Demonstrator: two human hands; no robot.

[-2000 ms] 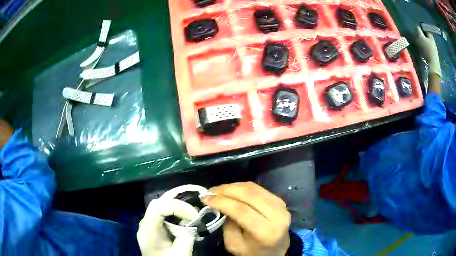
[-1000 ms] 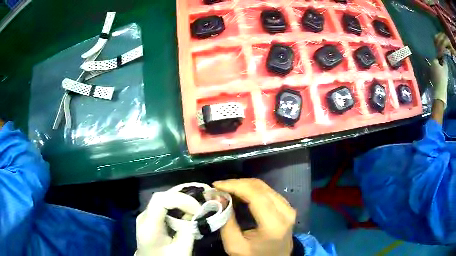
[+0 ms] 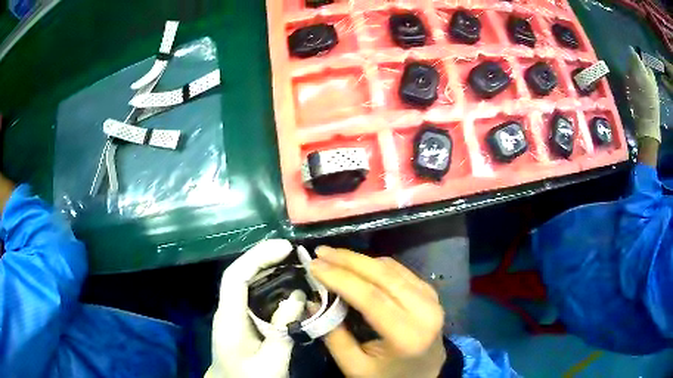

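Note:
My left hand (image 3: 254,317), in a white glove, holds a black watch case (image 3: 280,289) low in front of me, below the bench edge. A white strap (image 3: 325,323) with a black keeper loop curves around the lower right of the case. My bare right hand (image 3: 384,306) grips the strap at its right side, with fingertips near the strap's upper end by the case. The fingers hide whether that end is joined to the case.
A salmon-red tray (image 3: 289,209) holds black watch cases, some with white straps. Loose white straps (image 3: 142,134) lie on a clear plastic sheet (image 3: 188,166) on the green bench (image 3: 247,111). Co-workers' blue sleeves (image 3: 44,251) show at left and right (image 3: 605,251).
The case has turned in my left hand so more of it shows. The strap loop has opened, and my right fingers have shifted on the strap. The tray has moved slightly right in view.

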